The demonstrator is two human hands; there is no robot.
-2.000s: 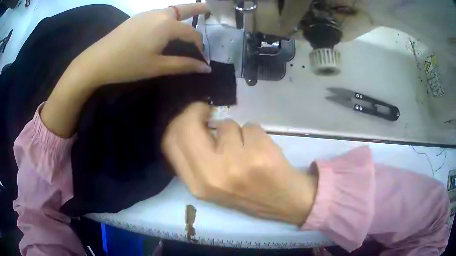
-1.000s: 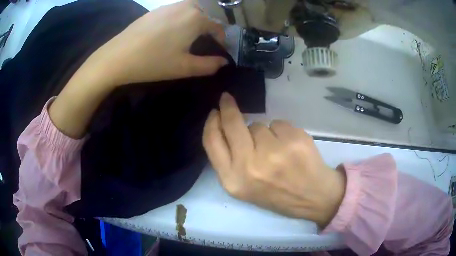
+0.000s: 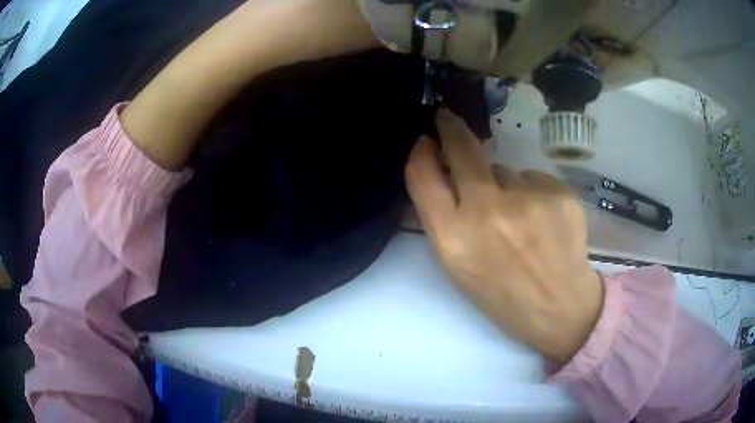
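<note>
The black garment [image 3: 290,190] is spread left of the needle, with its right edge under the presser foot [image 3: 430,87]. My right hand [image 3: 509,240] has its fingertips on the cloth just in front of the foot, holding it there. My left hand [image 3: 335,29] reaches over the garment at the top; its fingers are hidden behind the machine head [image 3: 472,37]. A dark flap of cloth [image 3: 474,103] shows right of the foot; I cannot tell if it is a separate piece.
Black thread snips [image 3: 633,204] lie on the machine bed [image 3: 654,153] right of my right hand, their blades partly hidden. A white ribbed knob [image 3: 568,135] hangs above. The white table front [image 3: 372,330] has a printed ruler edge and brown chip. A blue crate [image 3: 189,395] is below.
Both hands and the garment have moved right and up to the needle. The cloth now covers most of the needle plate. My left hand's fingers have gone behind the machine head.
</note>
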